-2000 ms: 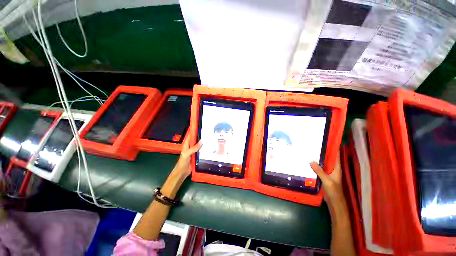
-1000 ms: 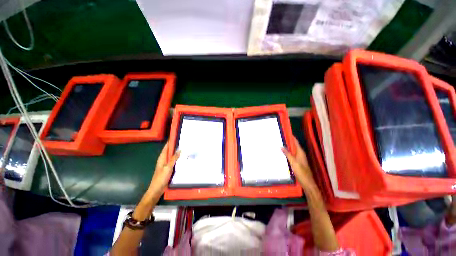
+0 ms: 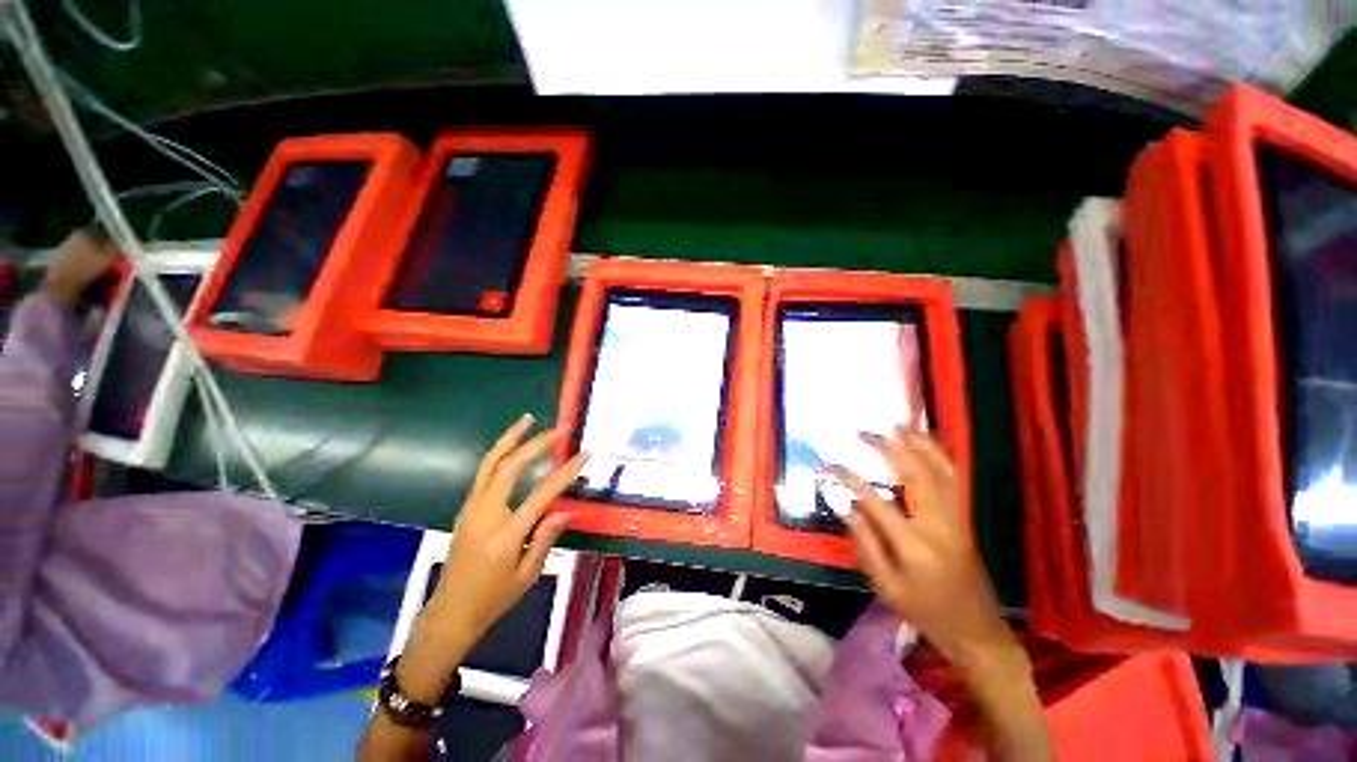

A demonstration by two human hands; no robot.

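Observation:
Two tablets in orange-red foam trays lie side by side on the dark green surface in front of me. The left tablet [image 3: 658,390] shows a bright, pale screen with a faint dark shape low down. The right tablet [image 3: 841,387] also shows a bright screen, with a reddish strip at its upper right. My left hand [image 3: 506,521] is at the left tray's lower left edge, fingers spread, holding nothing. My right hand [image 3: 920,543] is over the lower part of the right tablet, fingers spread; whether a fingertip touches the screen is hard to tell.
Two dark trayed tablets [image 3: 473,235] lie at the back left, beside white cables [image 3: 90,157]. A tall stack of foam trays [image 3: 1168,372] stands at the right. Another person's sleeve [image 3: 142,596] and hand are at the left. A white-framed tablet [image 3: 514,622] is below the surface's edge.
Both hands have let go of the tray sides and opened, the right one moving over its screen. The tray pair now lies flat on the surface. Another person's hand has appeared at the left.

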